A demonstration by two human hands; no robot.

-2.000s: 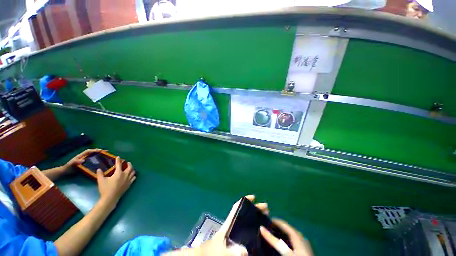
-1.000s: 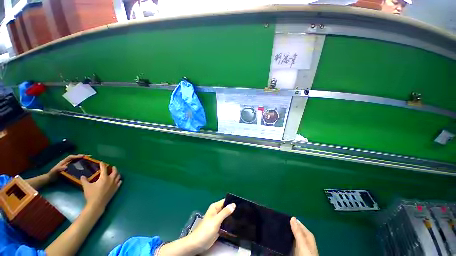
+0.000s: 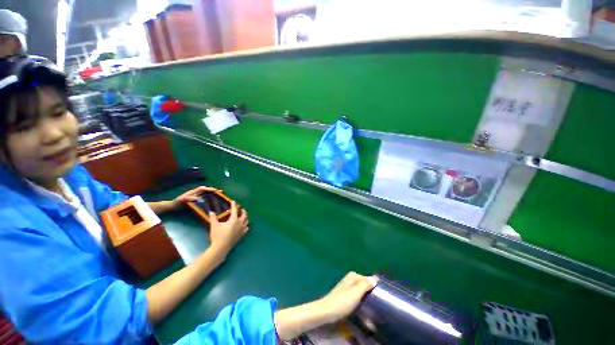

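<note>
A glossy black display module [image 3: 411, 311] with a bright light streak across it is tilted at the bottom centre. My left hand [image 3: 350, 296] grips its upper left corner. My right hand is not visible. Below and left of the module, parts of a tray or pale items [image 3: 330, 335] show, mostly hidden and blurred. A slotted plate [image 3: 518, 325] with dark openings lies on the dark green bench at the lower right.
At the left, a person in a blue smock [image 3: 74, 269] holds a brown frame [image 3: 214, 204] with a dark part. A brown frame stack [image 3: 145, 246] stands before them. A green partition [image 3: 418, 94] carries a blue bag [image 3: 338, 153] and an instruction sheet [image 3: 431, 176].
The view has swung left, showing the neighbour's head and body. The module now catches a light streak and my right hand is no longer seen. The clear trays at the right have left the view.
</note>
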